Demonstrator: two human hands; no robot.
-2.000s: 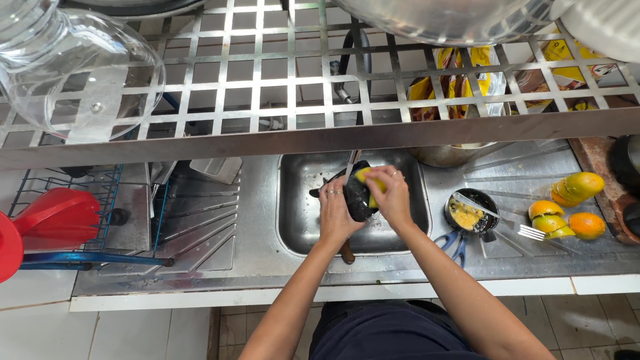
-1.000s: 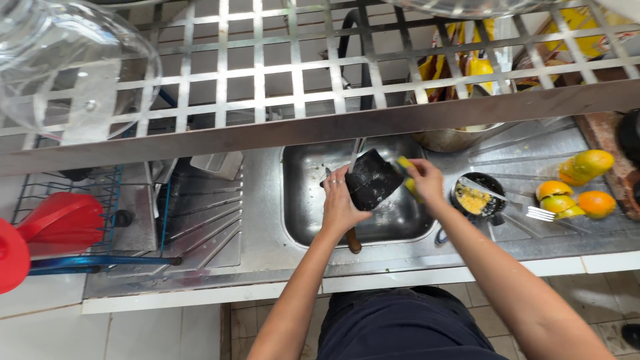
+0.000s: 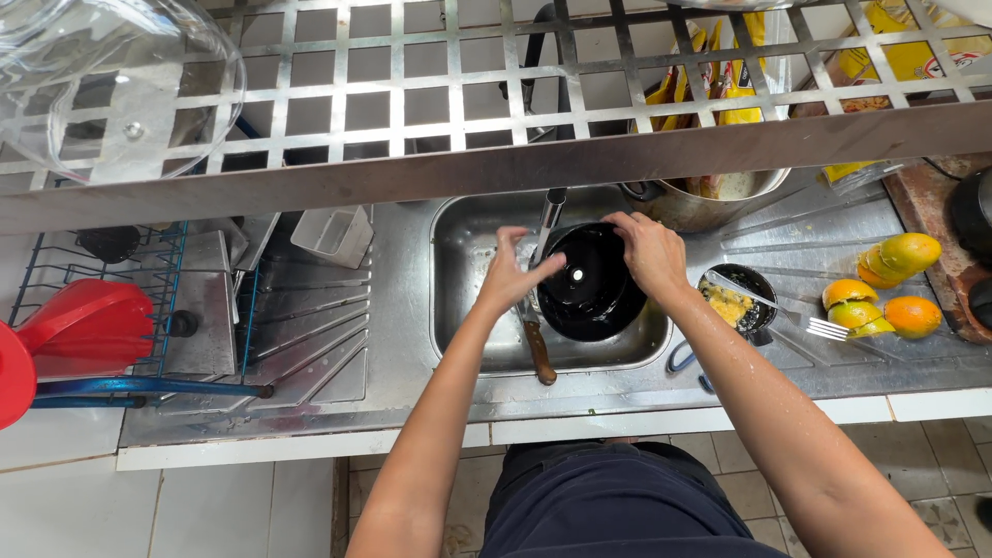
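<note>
A black pot [image 3: 593, 291] is in the stainless steel sink [image 3: 457, 310] below the faucet [image 3: 552, 209], its dark inside facing up. My right hand [image 3: 651, 252] grips its upper right rim. Left of the pot, my left hand [image 3: 515, 271] is spread, holding nothing. A knife with a wooden handle [image 3: 539, 353] lies over the sink's front edge, its blade partly hidden. On the drainboard right of the sink stands a small black pan [image 3: 763, 315] with yellow mash [image 3: 725, 304] and a fork [image 3: 825, 328] across it. The yellow-green sponge is out of sight.
A slatted metal shelf [image 3: 496, 159] crosses above the sink. Right are citrus pieces [image 3: 913, 316], a large pot [image 3: 697, 209] and blue-handled scissors [image 3: 682, 358]. Left are a white plastic container [image 3: 333, 236], a blue wire rack [image 3: 252, 325] and a red plastic item [image 3: 89, 329].
The black pot has been turned and lowered in the sink. My left hand has let go of it, and my right hand, earlier with the yellow-green sponge, is now at its rim.
</note>
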